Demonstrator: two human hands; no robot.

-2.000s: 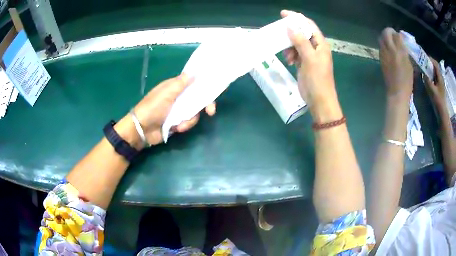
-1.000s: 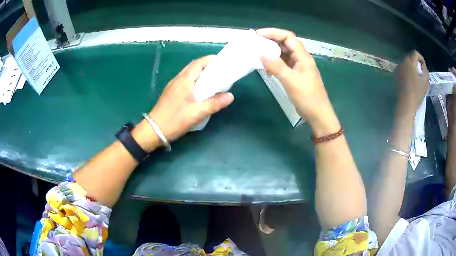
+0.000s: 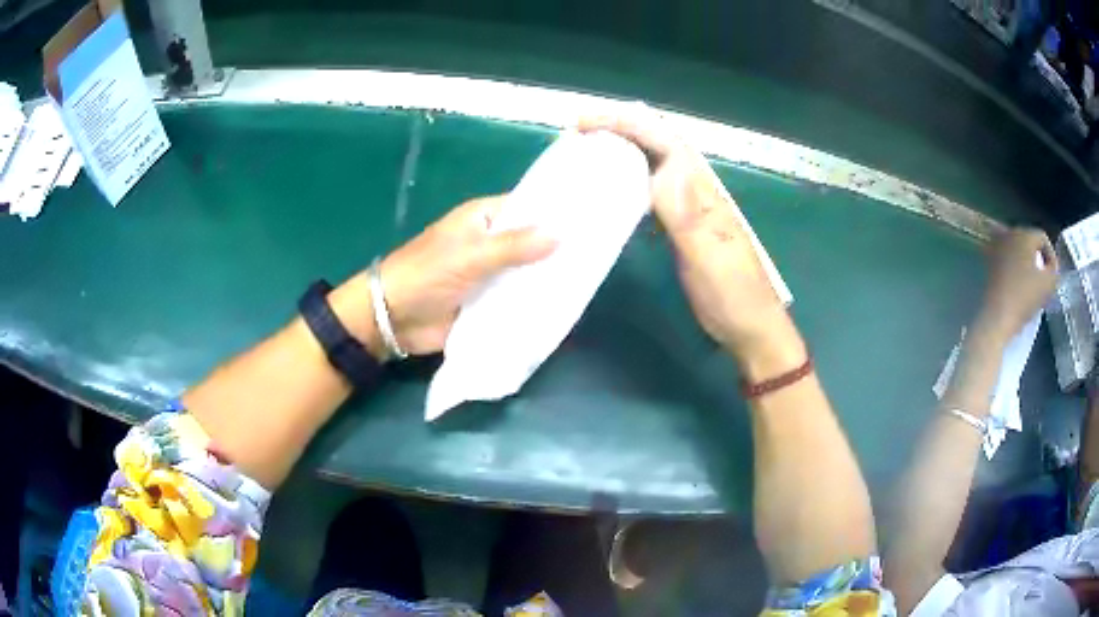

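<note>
A white wrapped item (image 3: 548, 265) is held above the green bench, slanting from upper right to lower left. My left hand (image 3: 464, 271) grips its left side, with the thumb lying over it. My right hand (image 3: 693, 223) is at its upper right end, with the fingers behind or against its top; how firmly they hold is hidden. A small white product box (image 3: 771, 268) lies on the bench, mostly covered by my right hand, with only a thin edge showing.
A light blue and white printed box (image 3: 111, 115) stands open at the left of the bench (image 3: 277, 181), beside white printed pieces (image 3: 36, 163). A pale rail (image 3: 398, 90) runs along the back. Another person's hand (image 3: 1022, 283) and white items (image 3: 1076, 319) are at the right.
The white item now hangs steeper, its lower end further down and showing below my left hand. My right hand has moved down and flattened along its end. The other person's hand has moved down.
</note>
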